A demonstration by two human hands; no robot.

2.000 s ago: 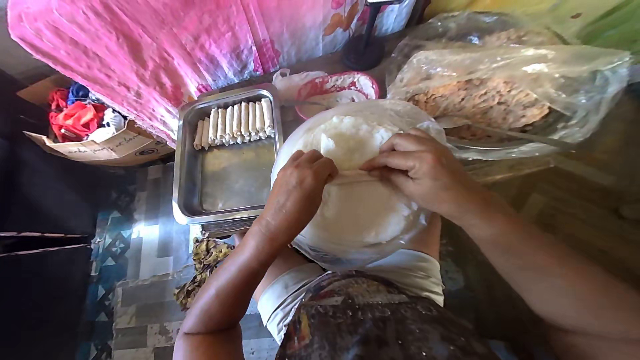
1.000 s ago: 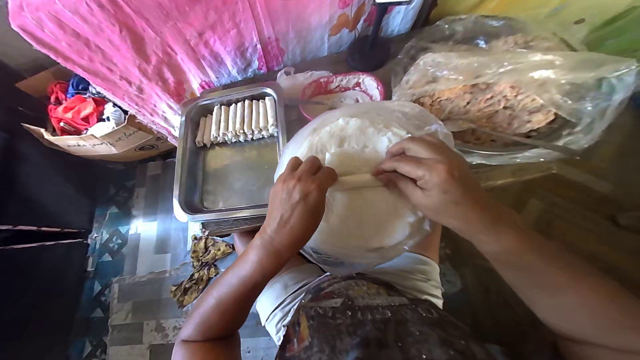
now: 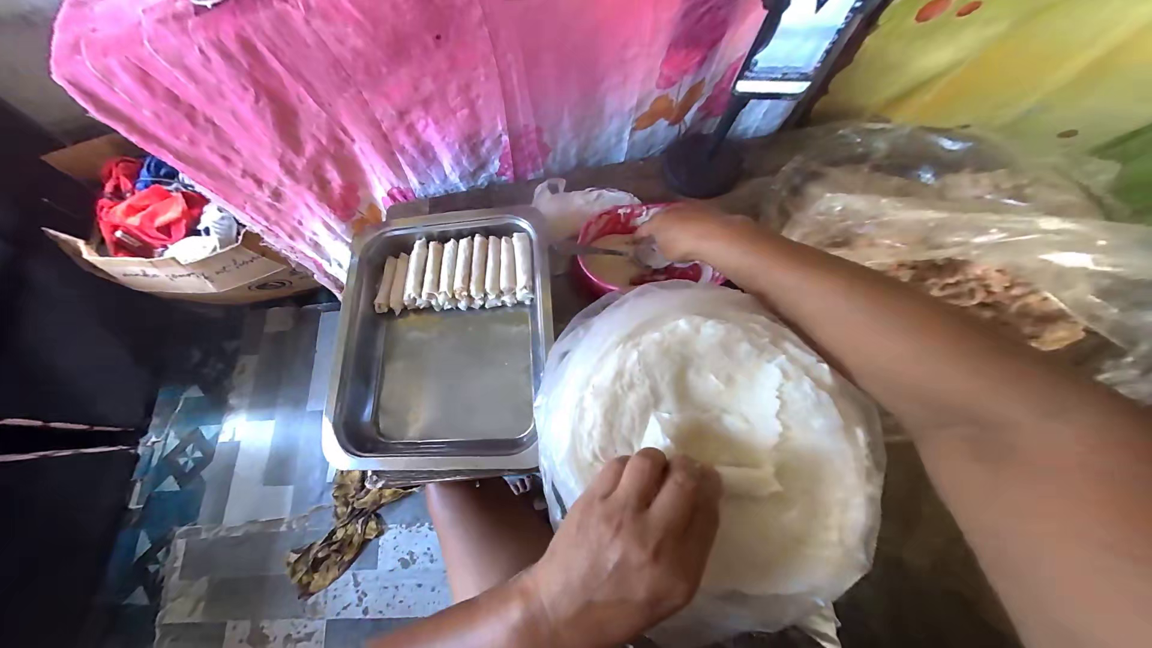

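A round stack of thin white wrappers point(image 3: 792, 468) on clear plastic rests over my lap. My left hand point(image 3: 630, 540) is on the stack, fingers curled at the end of a partly rolled wrapper point(image 3: 747, 479), most of it hidden by the hand. My right hand point(image 3: 675, 234) reaches to a pink bowl point(image 3: 598, 270) of pale paste behind the stack; a metal utensil point(image 3: 652, 255) lies at its fingers, and its grip is unclear. In a rectangular steel tray point(image 3: 454, 450) at the left, several thin white rolls point(image 3: 463, 270) lie side by side.
Clear plastic bags point(image 3: 990, 216) hold a brown filling point(image 3: 990, 292) at the right. A black stand point(image 3: 702, 164) is behind the bowl. A cardboard box point(image 3: 180, 274) of cloths stands far left. A pink curtain point(image 3: 432, 99) hangs behind the tray; a brown cloth point(image 3: 337, 540) lies on the floor.
My right hand has left the wrapper and moved forward to the pink bowl. My left hand remains at the wrapper. The view has shifted.
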